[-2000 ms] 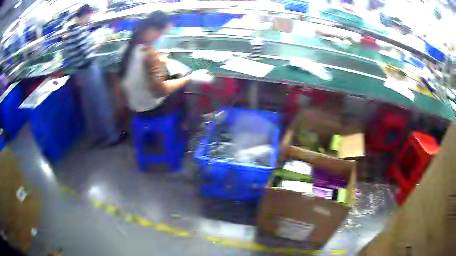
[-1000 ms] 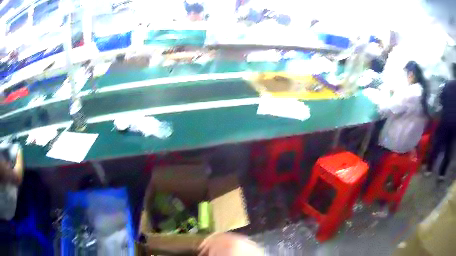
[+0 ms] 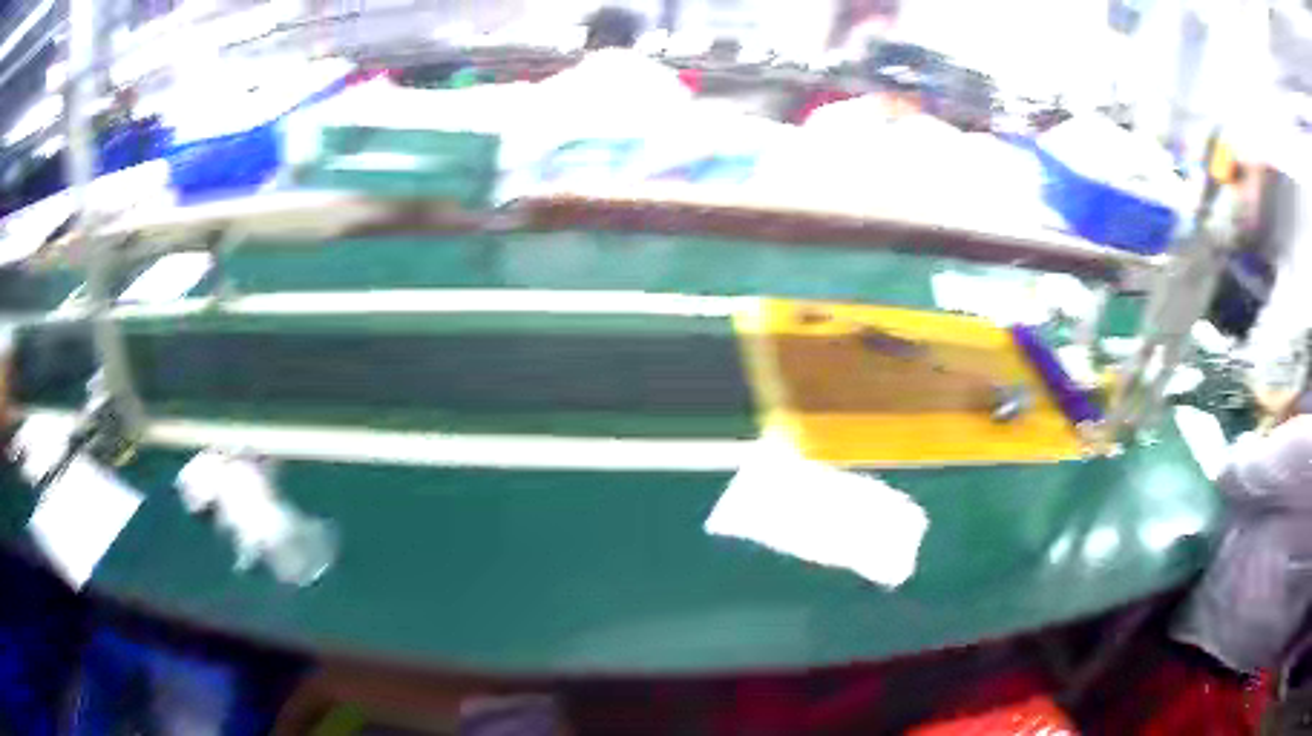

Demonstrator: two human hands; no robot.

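Note:
Neither of my hands is in the picture. The long green bench (image 3: 547,561) lies nearest in front of me and fills the middle of the view. A white sheet or flat bag (image 3: 820,515) lies on its near part, right of centre. A crumpled clear bag (image 3: 262,518) lies on the left. A white sheet (image 3: 84,521) is near the left edge. A yellow tray or panel (image 3: 921,385) with small blurred objects and a purple strip sits on the bench's middle lane. The frame is blurred.
A blue tote (image 3: 156,690) shows dimly below the bench at the lower left. A brown carton (image 3: 389,702) is cut off at the bottom edge. A red stool (image 3: 1000,719) is at the lower right. A person in a light top (image 3: 1266,532) is at the right edge.
The view has swung up and closer over the bench. The hand seen at the bottom one second ago is gone from view. The carton, tote and stools have dropped to the bottom edge.

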